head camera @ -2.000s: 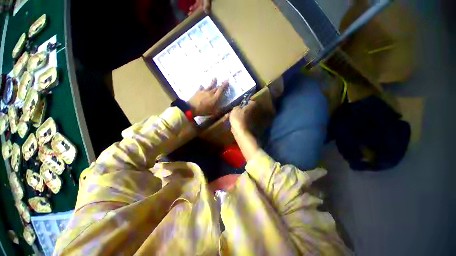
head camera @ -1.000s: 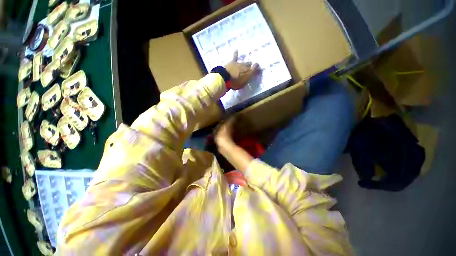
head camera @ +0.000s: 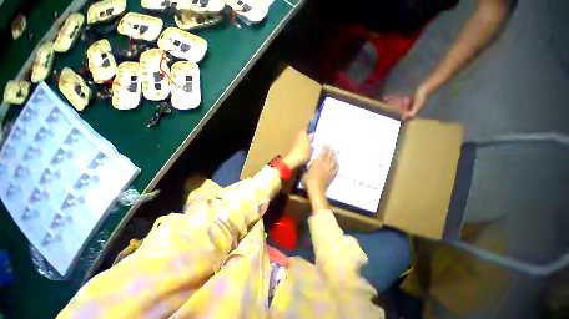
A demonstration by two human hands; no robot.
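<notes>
An open brown cardboard carton point(head camera: 421, 180) stands in front of me, with a white tray point(head camera: 365, 159) inside near its top. My left hand point(head camera: 299, 149), with a red band at the wrist, is at the carton's left inner wall, by the tray's edge. Its fingers are partly hidden, so I cannot tell if they hold anything. A small bluish patch shows just above them. My right hand point(head camera: 322, 168) lies on the tray's left part, fingers somewhat spread and holding nothing visible.
Another person's hand point(head camera: 414, 104) touches the carton's far rim. Cream housings point(head camera: 128, 85) with wires and a white blister tray point(head camera: 59, 180) with plastic wrap lie on the green bench point(head camera: 187, 121) at left. A grey looped handle point(head camera: 518, 138) is at right; something red point(head camera: 284, 232) is below the carton.
The view has turned, so the bench fills more of the upper left. My left hand has moved from the tray's surface to its edge; my right hand has come up onto the tray.
</notes>
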